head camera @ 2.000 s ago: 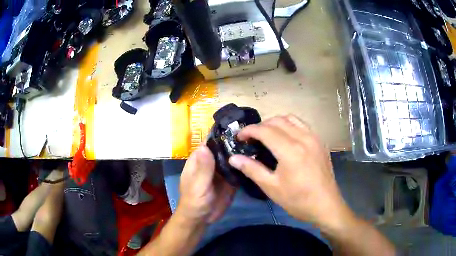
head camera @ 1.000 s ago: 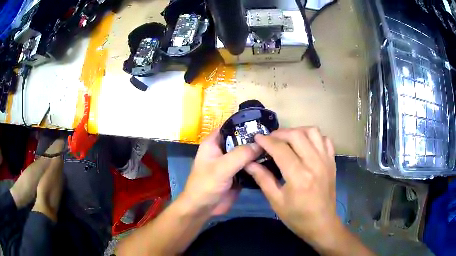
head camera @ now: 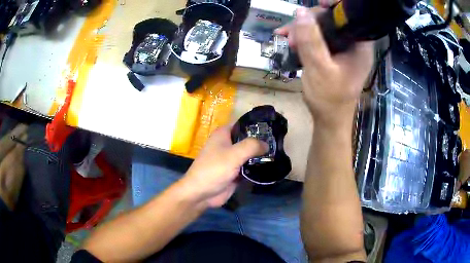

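Observation:
My left hand (head camera: pixel 219 167) holds a black camera housing (head camera: pixel 270 167) at the bench's front edge, its open back facing up. My left thumb lies on the silver-green circuit board (head camera: pixel 261 134) inside it. My right hand (head camera: pixel 335 77) is raised at the upper right and grips the thick black electric screwdriver (head camera: pixel 355 20), which has a yellow label. The driver's lower end is over the pickup of the white-grey screw feeder (head camera: pixel 269 23); whether its tip touches is hidden.
Two more open housings with boards, a left one (head camera: pixel 150 51) and a right one (head camera: pixel 205 40), lie at the back left. Clear blister trays (head camera: pixel 407 144) stand at the right. A red-orange coiled hose (head camera: pixel 59 126) hangs at the left edge. A neighbour's arm (head camera: pixel 13 159) shows lower left.
My right hand has left the housing, moved up and right and taken hold of the screwdriver. My left hand still holds the housing, now with its thumb on the board. The view has shifted.

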